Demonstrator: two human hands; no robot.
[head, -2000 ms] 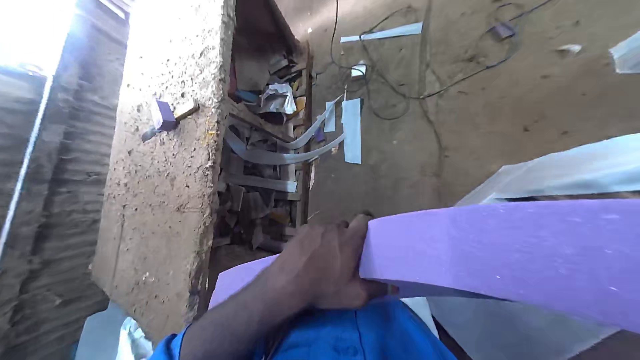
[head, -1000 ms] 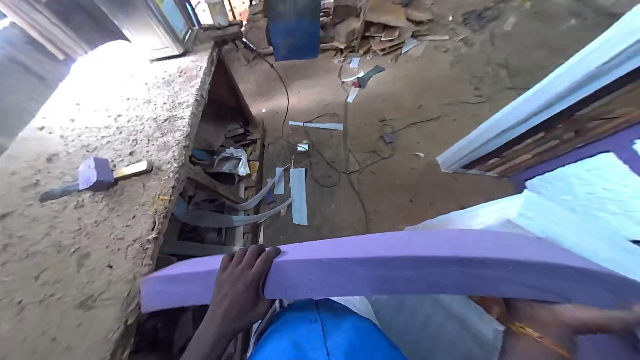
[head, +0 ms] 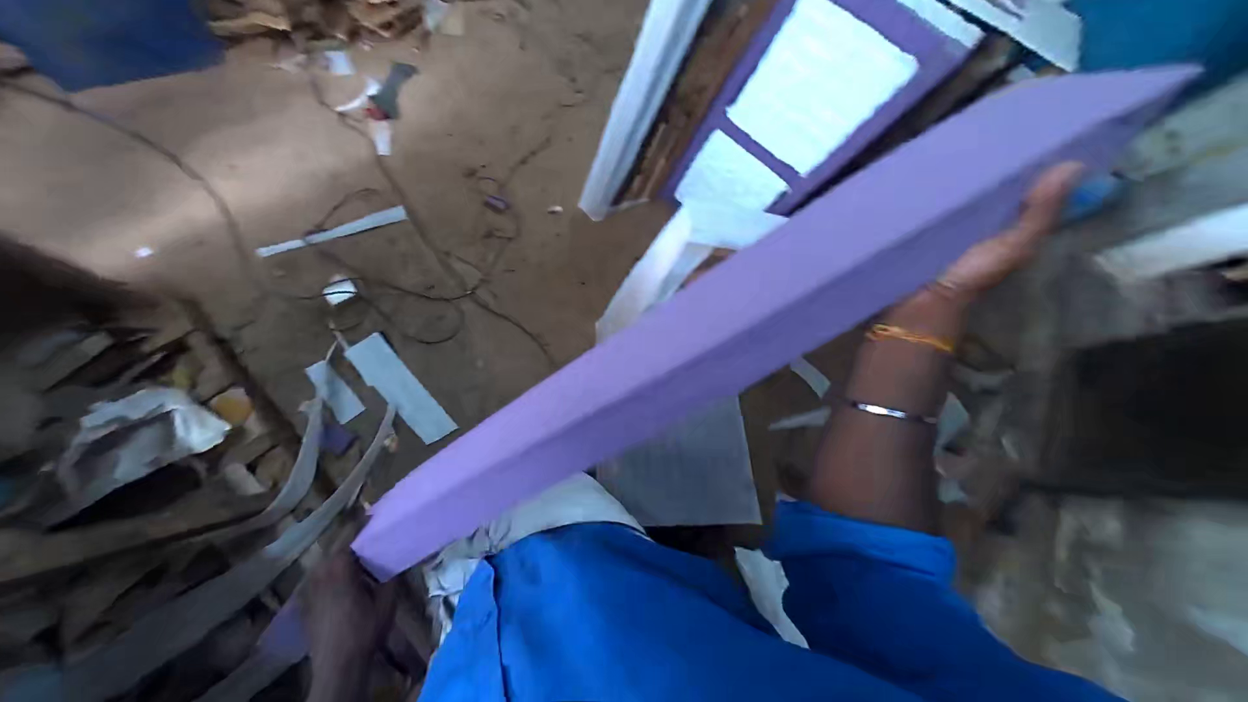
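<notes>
A long, slightly curved purple foam piece (head: 682, 331) runs slantwise across the view, from low on the left to high on the right. My right hand (head: 1004, 244) grips its far part from the lower side, with a yellow band and a metal bangle on that arm. At the near end, my left hand (head: 351, 604) is blurred and close against the foam's tip; whether its fingers hold it cannot be made out.
Curved grey strips (head: 322, 517) and crumpled foil-like sheet (head: 146, 429) lie among scraps at left. Pale strips (head: 400, 385) and a dark cable (head: 429, 292) lie on the floor. A purple-framed panel (head: 819, 78) stands beyond the foam. A grey sheet (head: 692, 468) is below it.
The purple foam piece has swung from nearly level to a steep slant, its right end up. My left hand has moved from the foam's face to its lower end. The view has shifted right.
</notes>
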